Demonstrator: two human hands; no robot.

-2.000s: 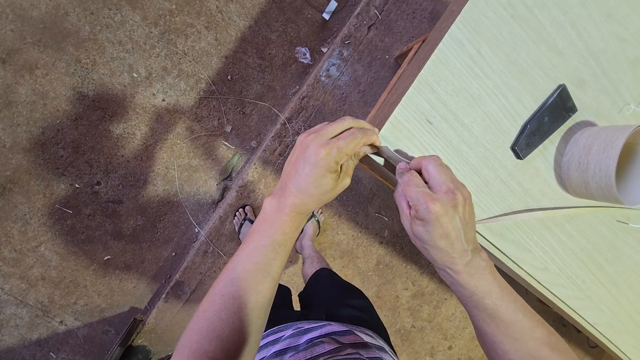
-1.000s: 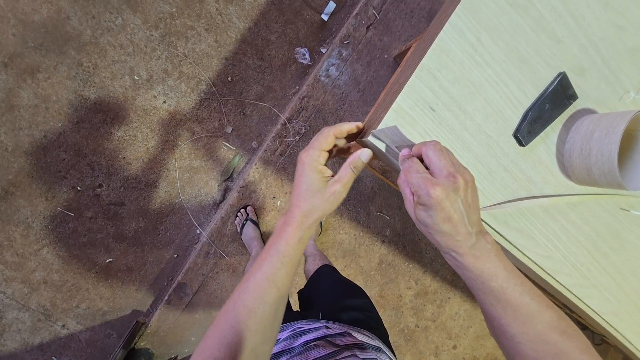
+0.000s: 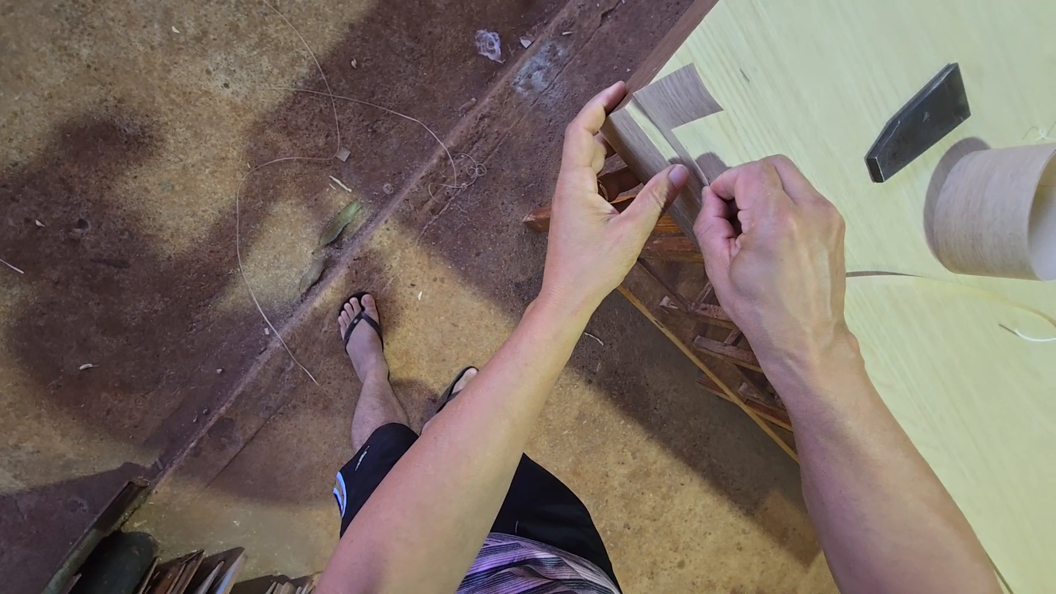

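My left hand point(image 3: 598, 206) has its fingers spread around the table's corner, the thumb pressing on a strip of wood-grain edge banding point(image 3: 639, 144) along the edge. The end of the banding point(image 3: 681, 95) sticks out over the pale tabletop point(image 3: 825, 66). My right hand point(image 3: 771, 247) pinches the banding with thumb and fingertips, just right of the left thumb. A dark, flat, tapered block point(image 3: 920, 124) lies on the tabletop to the right. Beside it stands a roll of the same banding point(image 3: 986, 210), partly cut off by the frame; a thin strip runs from behind my right hand towards it.
Wooden slatted frames point(image 3: 709, 330) show below the table edge. Thin trimmed strands point(image 3: 239, 223), a leaf point(image 3: 338, 223) and plastic scraps point(image 3: 488, 44) lie on the stained floor. My sandalled feet point(image 3: 360, 322) are below, with wood pieces point(image 3: 190, 573) at the bottom left.
My left hand has opened from its grip at the corner and now spreads around it. The banding's end now shows over the tabletop. My right hand stays close to the corner.
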